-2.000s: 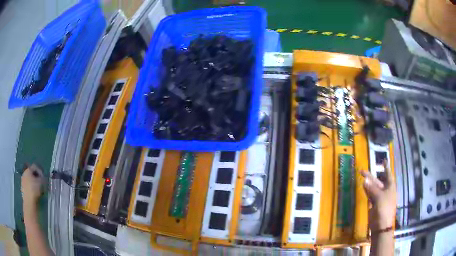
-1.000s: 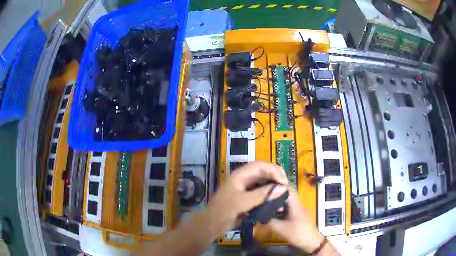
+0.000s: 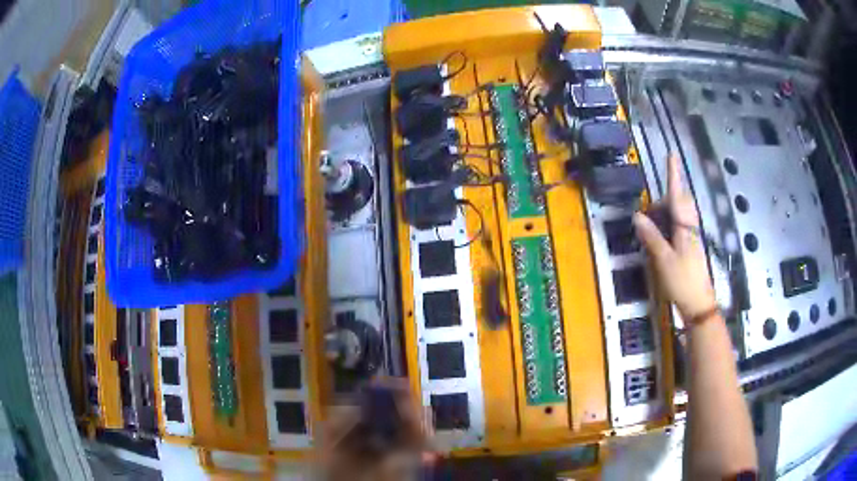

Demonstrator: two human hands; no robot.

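The orange test tray [image 3: 583, 348] has black power adapters [image 3: 430, 204] seated in the upper left row, and more adapters [image 3: 613, 178] in the upper right row. Lower sockets [image 3: 444, 308] are bare. Green connection boards [image 3: 538, 319] run down the middle. A small dark lead or plug [image 3: 491, 296] lies left of the lower board. My left hand [image 3: 376, 440] is strongly blurred at the bottom edge, around a dark block that looks like an adapter. My right hand [image 3: 678, 258] is beside the right row, index finger and thumb spread; a dark patch lies between them, unclear whether held.
A blue basket [image 3: 120, 216] heaped with adapters rests across the left tray. Round dark units [image 3: 350, 188] sit on the silver base between trays. A silver plate with holes [image 3: 775, 225] is at the right. Another blue basket [image 3: 13, 169] is cut off at the left edge.
My hands were together on a black adapter over the tray's lower part; they are now apart. My left hand moved down left, my right hand up right. The view has shifted.
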